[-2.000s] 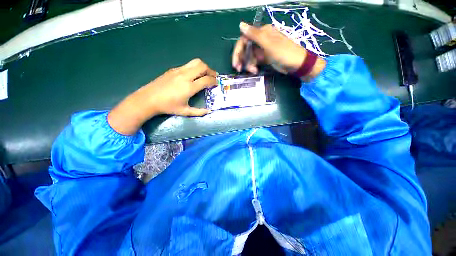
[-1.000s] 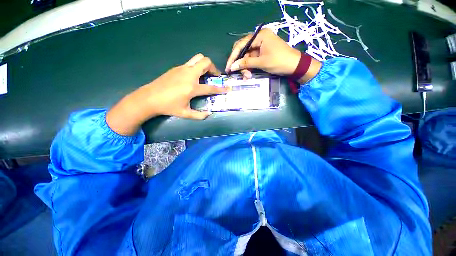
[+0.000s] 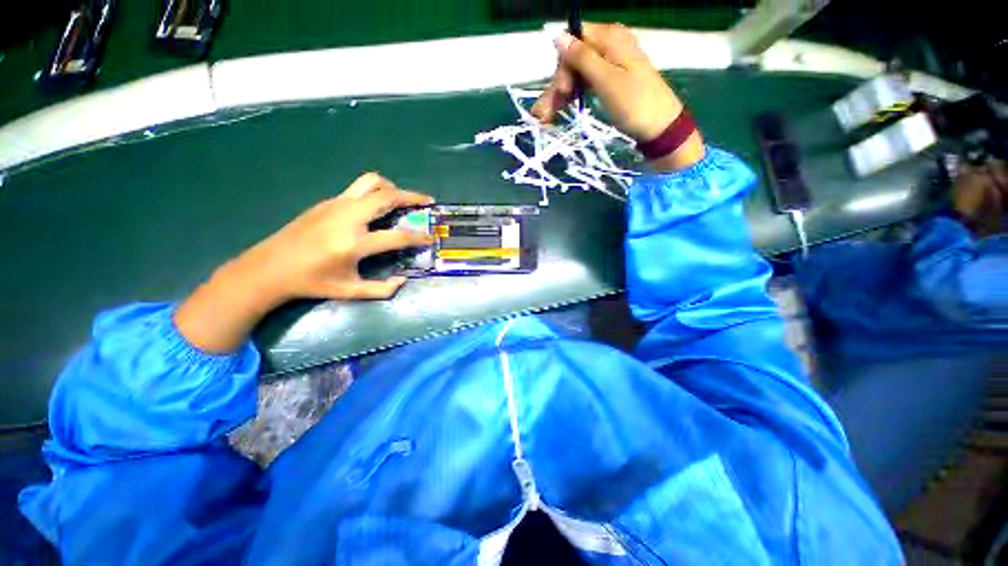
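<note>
The open phone body lies flat on the dark-green mat, with a yellow-orange strip inside and a small green patch at its left end. My left hand holds its left end between thumb and fingers. My right hand is up at the loose pile of thin white cables, away from the phone. It grips the black pen-like tweezers, whose tip is hidden behind my fingers. I cannot tell whether the tip touches a cable.
A white rail runs behind the mat, with dark phone units beyond it at upper left. At right are a black slab with a white cord and striped blocks. Another person's hand shows at far right. A crinkled bag is below the edge.
My right hand has moved from the phone's top edge up to the cable pile with the tweezers. My left hand stays on the phone. The view has shifted, showing more beyond the rail.
</note>
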